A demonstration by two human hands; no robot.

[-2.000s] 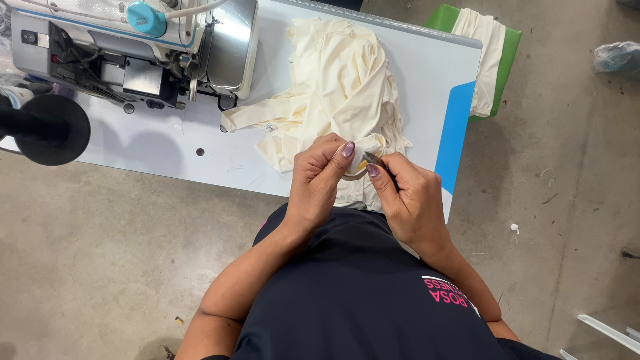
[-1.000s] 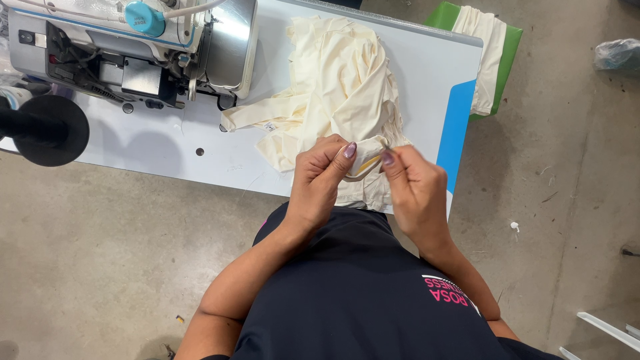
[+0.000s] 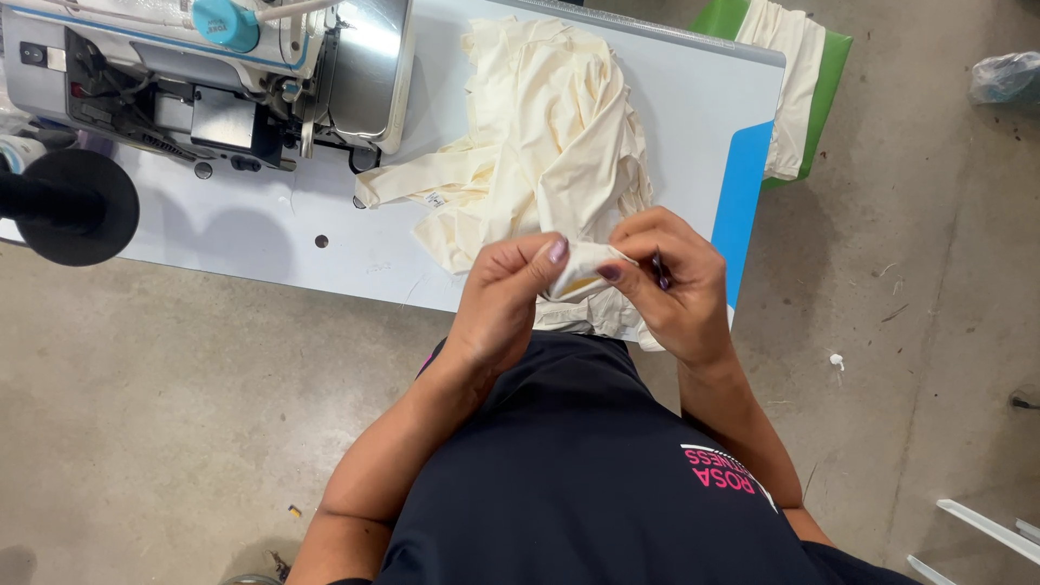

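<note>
Near the front edge of the table, my left hand (image 3: 508, 296) pinches one side of a folded cream fabric piece (image 3: 581, 268) between thumb and fingers. My right hand (image 3: 678, 284) grips the same piece at its other side with thumb and forefinger. A small dark tool (image 3: 660, 270), its kind not clear, is tucked in the curled fingers of my right hand. A bit of yellow shows at the fold of the piece. Just beyond both hands lies a heap of cream fabric (image 3: 561, 138), with a small tag bearing writing. More cream fabric hangs at the table edge below the hands.
A sewing machine (image 3: 244, 81) with a turquoise knob occupies the left of the white table (image 3: 357, 252). A round black stand part (image 3: 77, 207) juts in at far left. Beyond the table's right end is a green container (image 3: 829, 89) with cream fabric draped over it.
The dark tool showed between my right fingertips two seconds ago; now it lies back within the curled fingers. My right hand has shifted its hold on the fabric piece, while my left hand stays in place.
</note>
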